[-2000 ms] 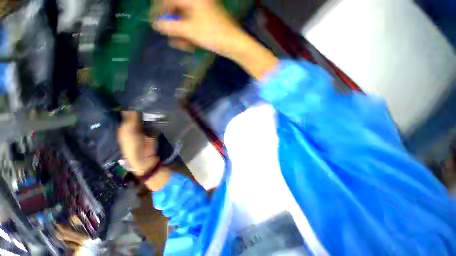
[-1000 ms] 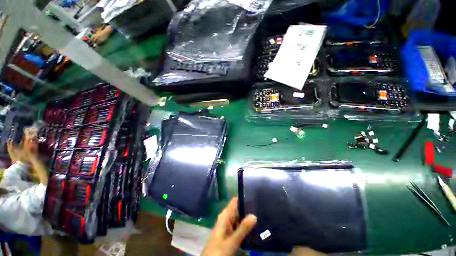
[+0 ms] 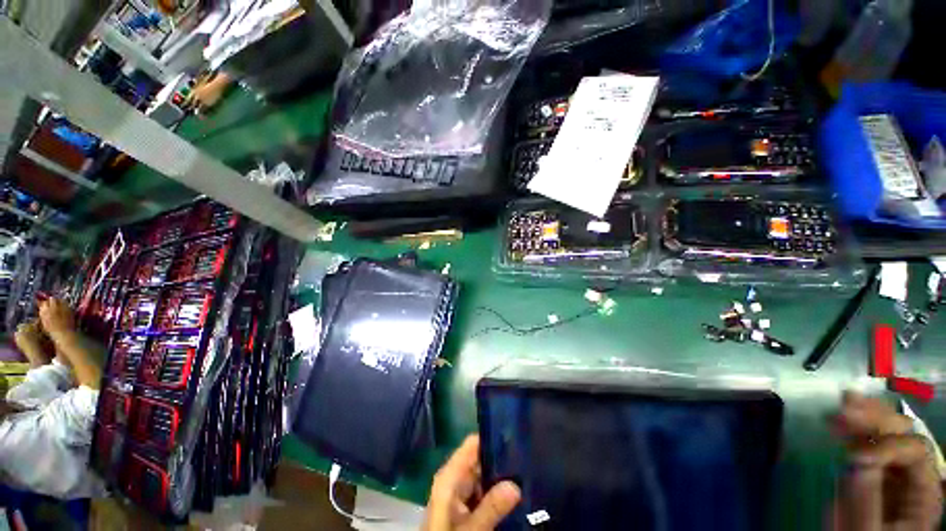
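Observation:
A black glossy tablet [image 3: 633, 456] with a small white label near its lower left lies at the mat's front edge, its lower side cut off by the picture. My left hand [image 3: 472, 493] grips its left edge, thumb on the face. My right hand [image 3: 887, 467] is blurred, right of the tablet and apart from it; whether it holds anything cannot be told. A stack of film-covered tablets [image 3: 379, 363] lies to the left, with a white cable [image 3: 340, 498] at its lower end.
Blister trays of circuit units [image 3: 581, 230] lie behind, under a paper slip [image 3: 602, 140]. A small parts cluster [image 3: 749, 330], a black stick [image 3: 842, 316], red pieces [image 3: 884, 353] and a blue bin [image 3: 866, 104] are at right. Stacked red-black trays [image 3: 171, 342] and another person's arms [image 3: 62, 353] are left.
The view has turned from my body to the bench. Since one second ago, the tablet sits lower in view and looks darker, and my right hand has appeared at the right.

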